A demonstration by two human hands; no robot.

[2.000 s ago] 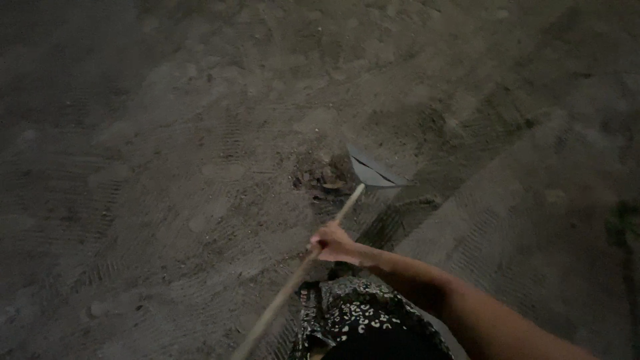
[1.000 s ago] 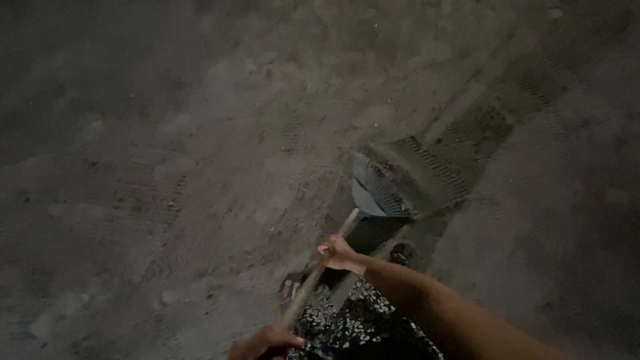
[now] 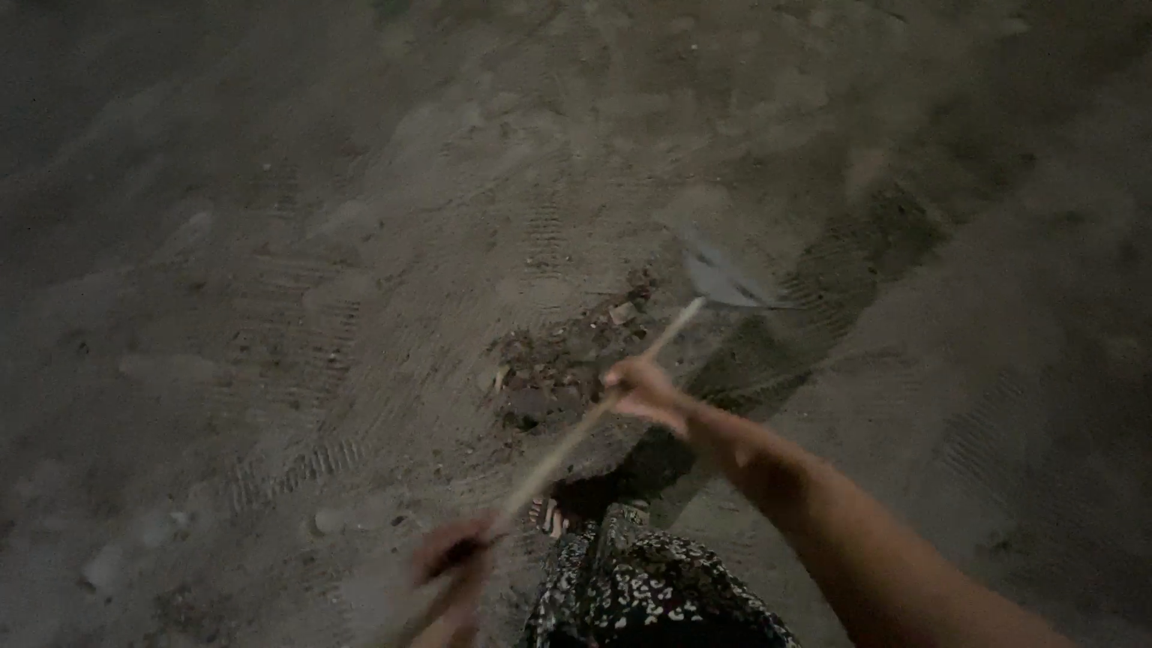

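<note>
A pale wooden pole [image 3: 567, 450] runs diagonally up to a grey fan-shaped rake head [image 3: 729, 274], which is blurred over the bare ground. My right hand [image 3: 643, 391] is closed around the middle of the pole. Lower down, my left hand [image 3: 454, 553], also blurred, grips the pole near its lower end in view. Beside the pole, left of my right hand, lies a heap of dry leaves and debris [image 3: 549, 373], with a small pale chip [image 3: 623, 313] at its upper right.
Dirt ground [image 3: 405, 225] with ridged marks spreads all around. A dark shadow band [image 3: 810, 306] crosses it at the right. Below are my patterned garment [image 3: 648, 576] and the toes of one foot [image 3: 551, 517]. A few pale stones [image 3: 328, 520] lie at the lower left.
The rake head has moved up and away from my feet since one second ago. The debris heap shows beside the pole. My left hand, not visible two seconds ago, is on the pole.
</note>
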